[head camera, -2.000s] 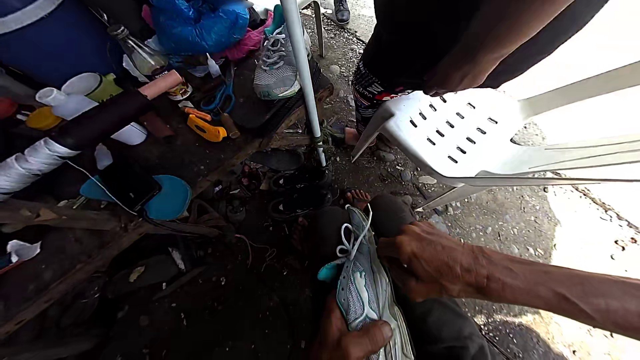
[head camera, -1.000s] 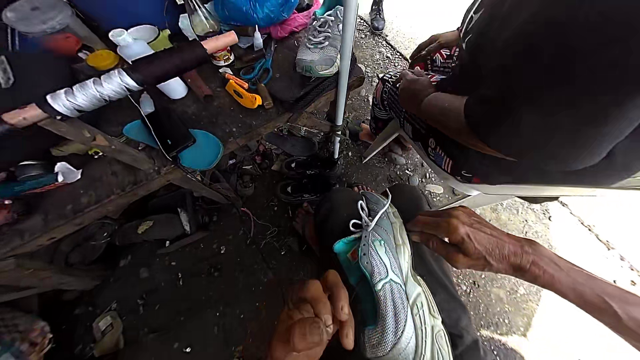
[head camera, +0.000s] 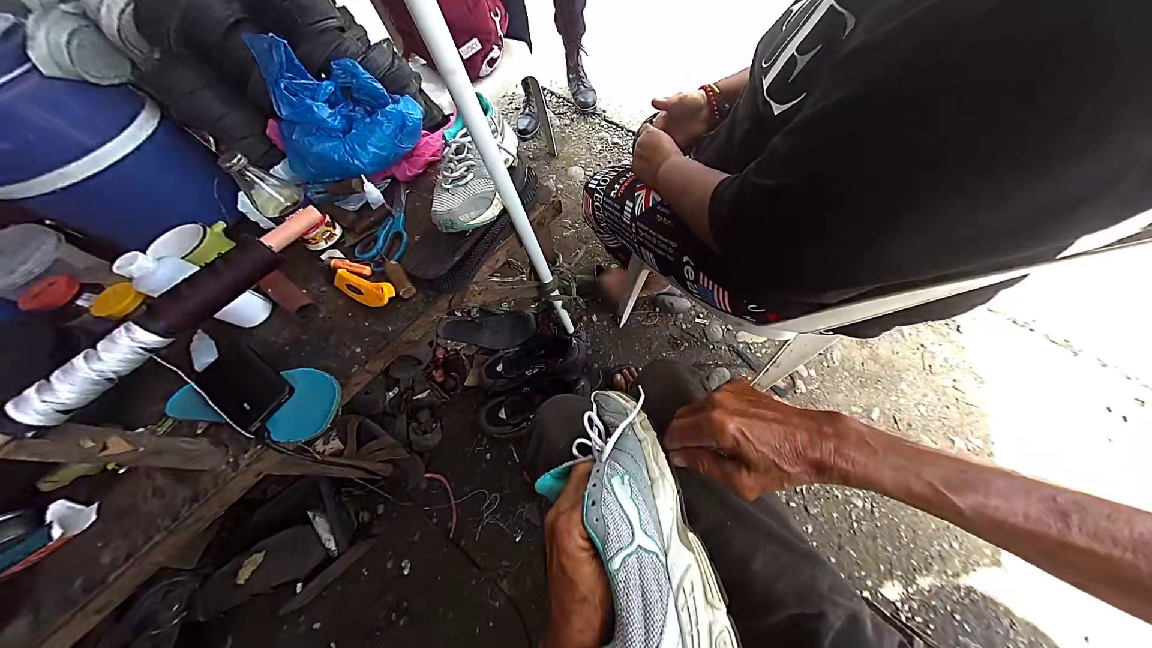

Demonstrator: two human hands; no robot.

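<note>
A grey and white running shoe (head camera: 634, 531) with teal trim and white laces lies on its side across my lap. My left hand (head camera: 576, 549) grips it at the collar, with the fingers partly hidden by the shoe. Beside the sole, my right hand (head camera: 742, 436) is closed at my knee, its fingers bent; whether it pinches something small cannot be seen. A matching shoe (head camera: 468, 184) rests on the wooden bench behind a white pole.
Left, a wooden bench (head camera: 171, 540) holds blue scissors (head camera: 385, 236), a yellow cutter (head camera: 363, 288), a thread spool (head camera: 85, 373), a phone (head camera: 236, 382) and bottles. A white pole (head camera: 490, 148) stands ahead. A person in black (head camera: 900, 162) sits on a plastic chair (head camera: 945, 292) at right.
My left hand, apart from the shoe a second ago, now holds it at the collar. The seated person's hands have come together. The view has shifted.
</note>
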